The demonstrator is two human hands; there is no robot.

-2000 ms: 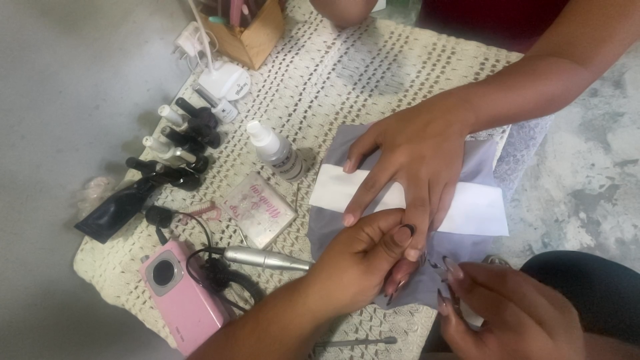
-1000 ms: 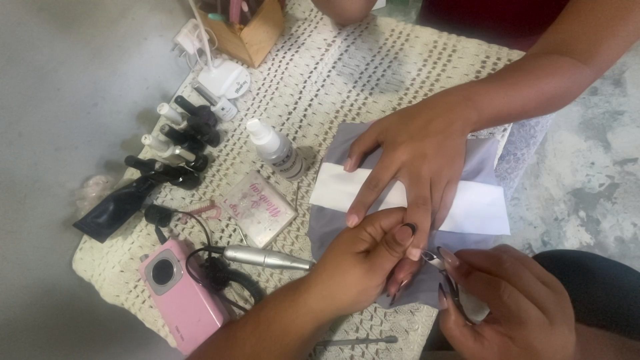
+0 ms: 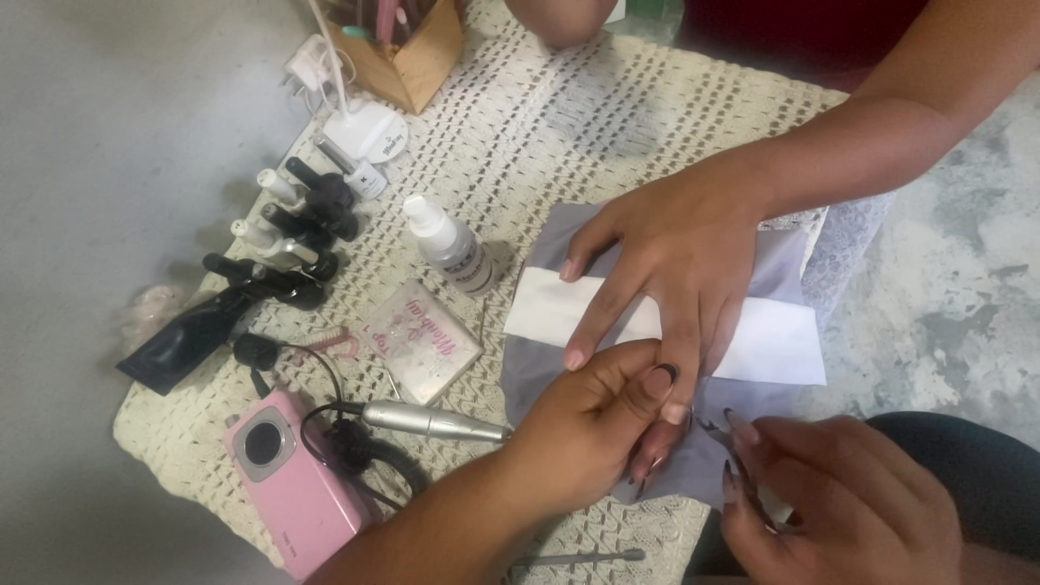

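My left hand (image 3: 577, 431) pinches a finger of another person's hand (image 3: 682, 252) between its thumb and fingers. That hand lies palm down with fingers spread on a white strip (image 3: 772, 341) over a grey cloth (image 3: 569, 227). In my right hand (image 3: 845, 496) is a pair of metal cuticle nippers (image 3: 715, 432), its jaws just right of the held fingertip. Whether the jaws touch the finger cannot be told. Part of the nippers' handles is hidden by my fingers.
On the crocheted tablecloth (image 3: 520, 106) lie a pink nail drill unit (image 3: 296, 487), its silver handpiece (image 3: 435, 421), a flat square box (image 3: 422, 341) and a metal tool (image 3: 581, 558). Behind stand a spray bottle (image 3: 455, 248), several polish bottles (image 3: 301, 219), a white lamp base (image 3: 366, 130) and a wooden holder (image 3: 414, 61).
The nippers in my right hand were at the held fingertip one second ago and are now slightly away to the right. My left hand keeps its hold on the finger.
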